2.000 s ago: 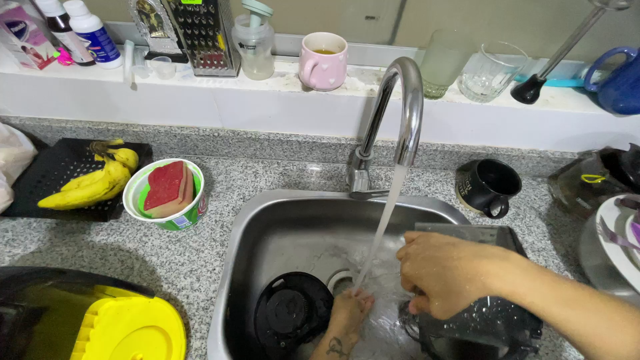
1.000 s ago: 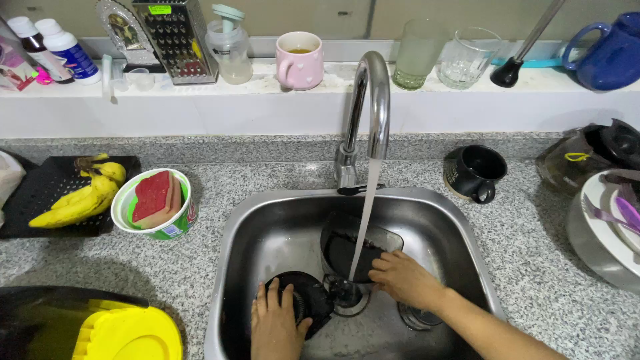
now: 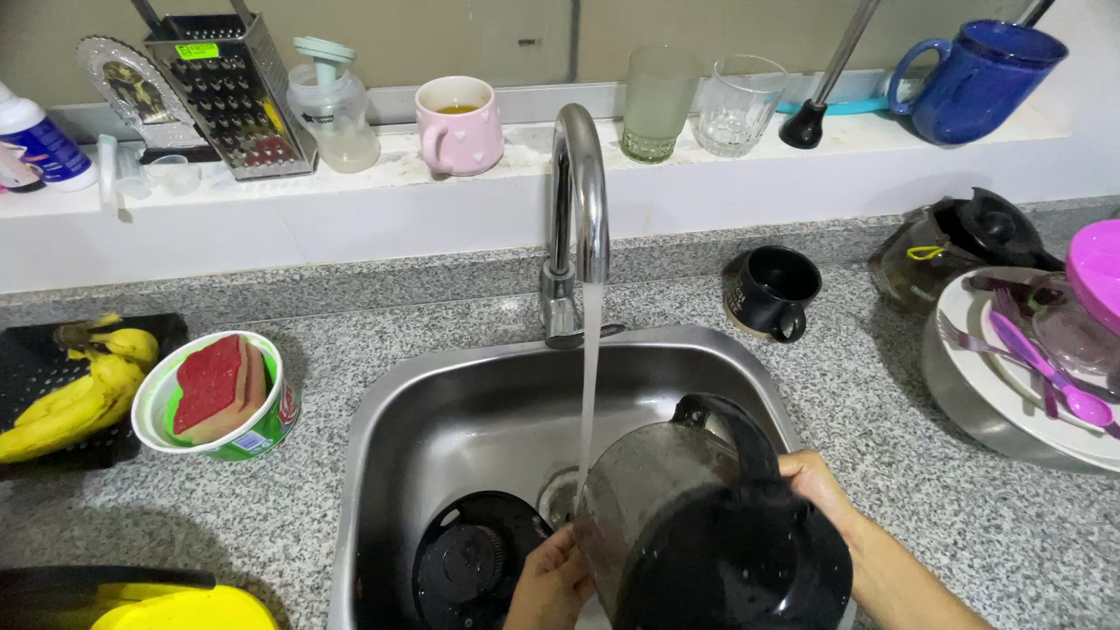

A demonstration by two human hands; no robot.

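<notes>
A clear container with a black base and black handle (image 3: 717,525), like a coffee carafe or jug, is tilted over the steel sink (image 3: 490,394). My left hand (image 3: 553,573) grips its edge at the left. Behind its right side, near the handle, my right hand (image 3: 818,494) holds it, the fingers partly hidden. Water runs from the chrome faucet (image 3: 582,192) and falls at the container's left edge. A round black plastic lid or part (image 3: 477,560) lies in the sink to the left, beside the drain (image 3: 560,494).
Left of the sink stand a tub with a red sponge (image 3: 214,385) and a black tray with bananas (image 3: 79,394). A black mug (image 3: 774,289), a glass pot (image 3: 954,245) and stacked plates with cutlery (image 3: 1006,367) stand at right. Cups, glasses and a grater (image 3: 232,96) line the ledge.
The container has been raised from the sink and turned. My left hand has left the round black part and moved right onto the container. My right hand has moved to its far right side.
</notes>
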